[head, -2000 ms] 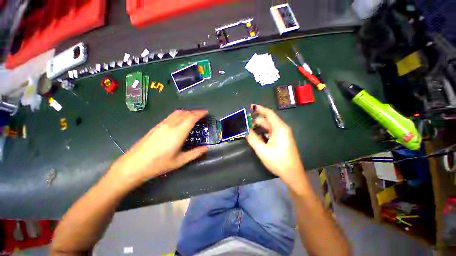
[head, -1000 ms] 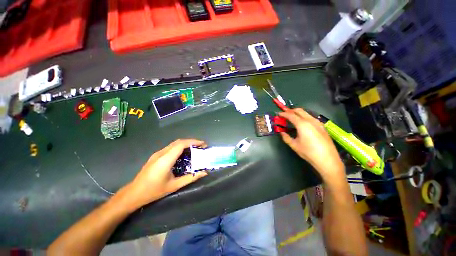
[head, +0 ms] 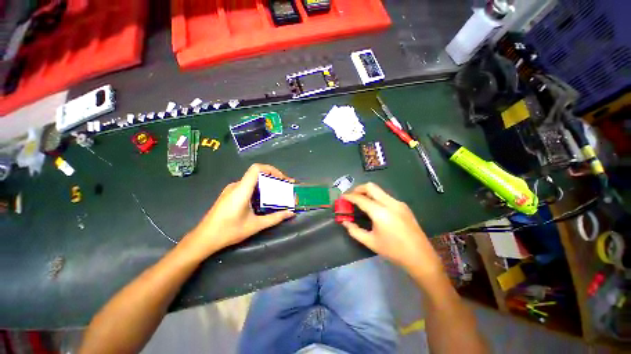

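My left hand (head: 242, 204) holds a phone assembly by its left end. A white panel (head: 277, 193) shows on top, with a green circuit board (head: 313, 196) beside it on the right. My right hand (head: 384, 222) grips a small red block (head: 343, 209) between thumb and fingers, at the right end of the board; whether they touch is unclear. A small white and grey piece (head: 343, 183) lies just above the red block. A dark-brown battery (head: 373, 156) lies on the mat behind my right hand.
Red-handled tweezers (head: 400, 131), a slim screwdriver (head: 430, 168) and a lime-green electric screwdriver (head: 495, 178) lie right. A white pile (head: 344, 124), spare display (head: 254, 134) and green boards (head: 181, 152) lie behind my hands. Red trays (head: 277, 34) and a bottle (head: 477, 34) stand at the back.
My right hand has picked up the red block from beside the battery and brought it left to the board. My left hand still holds the assembly. The camera view has shifted.
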